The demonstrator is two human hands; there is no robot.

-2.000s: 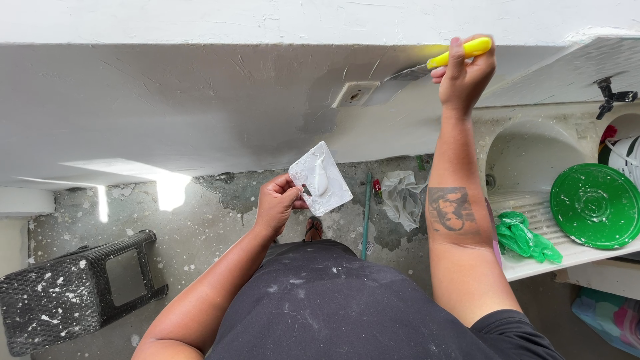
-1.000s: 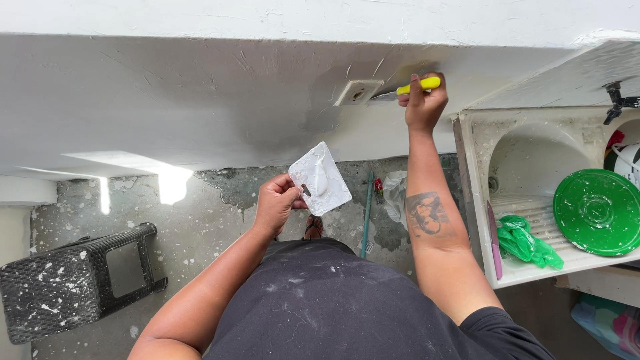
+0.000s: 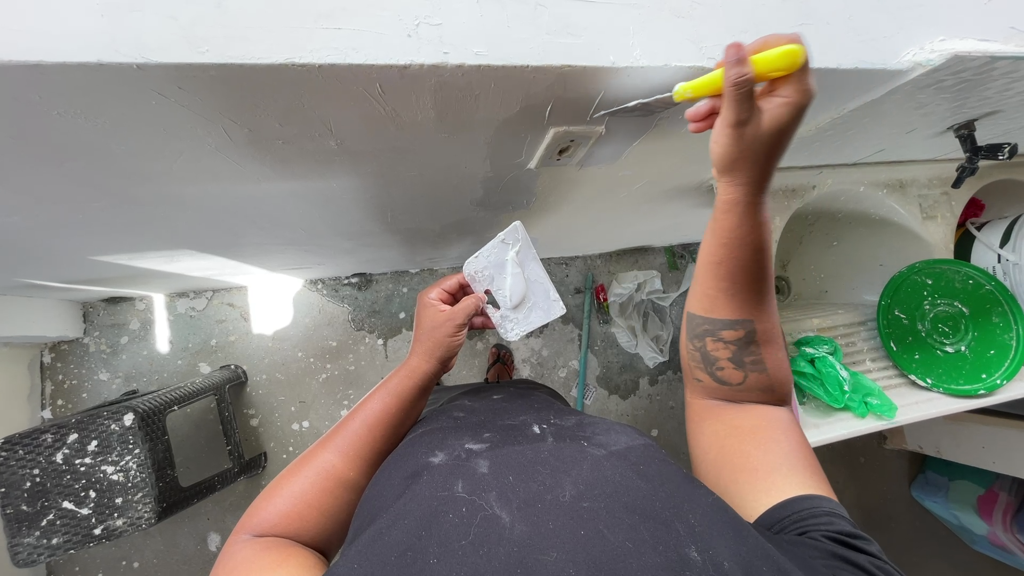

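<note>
My right hand (image 3: 756, 108) grips the yellow handle of a putty knife (image 3: 740, 74), its metal blade at the wall (image 3: 320, 144) just above and right of a wall outlet (image 3: 566, 147). Smeared, darker grey patches surround the outlet. Lower and to the left, my left hand (image 3: 448, 320) pinches a flat white plate (image 3: 540, 300) at its edge beside a small hole. A mound of white paste lies on that plate.
A black plastic stool (image 3: 72, 472) stands at left. A sink (image 3: 832, 428) at right bears a green lid (image 3: 950, 326) and a green plastic bag (image 3: 840, 380), below a black tap (image 3: 972, 152). On the floor lie a green pole (image 3: 586, 344) and a clear plastic bag (image 3: 642, 316).
My right hand with the putty knife moved left toward the outlet, then back up and right. My left hand still holds the plate in about the same place.
</note>
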